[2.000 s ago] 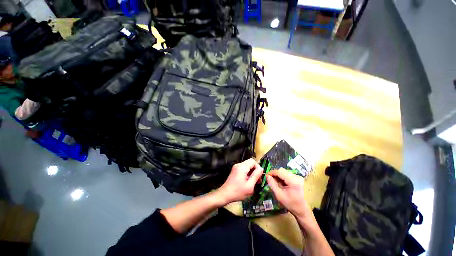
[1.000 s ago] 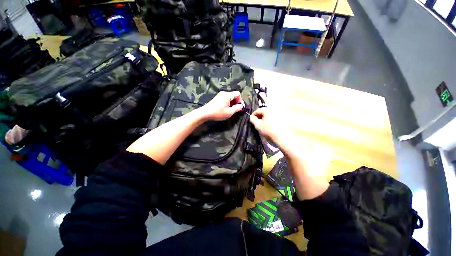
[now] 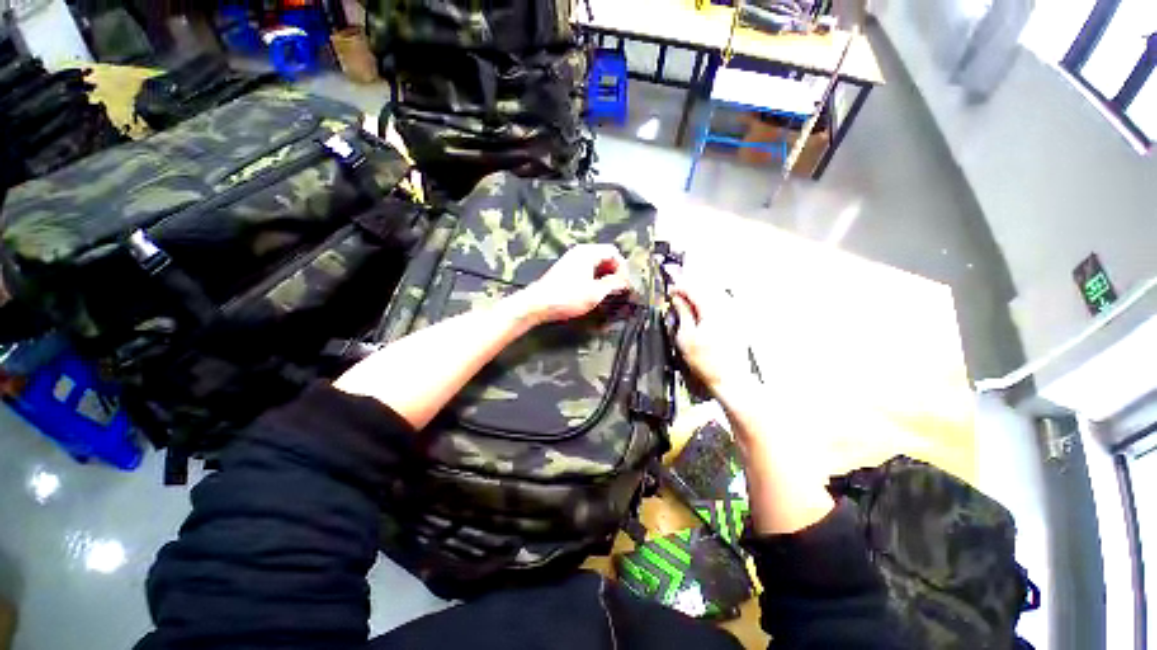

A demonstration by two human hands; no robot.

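Note:
A camouflage backpack [image 3: 546, 381] lies front up on the table before me. My left hand [image 3: 584, 282] is over the upper right of its front pocket, fingertips pinched together near the pocket's edge; whatever is between them is too small to make out. My right hand [image 3: 695, 333] is at the bag's right side, fingers bent close to the zipper edge and side straps; its fingertips are partly hidden. Black hang tags with green stripes [image 3: 660, 568] lie on the table below my right forearm.
A smaller camouflage bag [image 3: 945, 546] lies at the right. Stacked camouflage backpacks [image 3: 190, 216] stand at the left and more [image 3: 482, 95] behind. The yellow table [image 3: 850, 330] is strongly lit. Blue stools [image 3: 83, 400] and a white blue-legged table [image 3: 765, 92] stand beyond.
Both hands have moved from above the hang tags up to the pocket's right edge. In the last second my right hand has shifted slightly down and outward. The view has tilted up.

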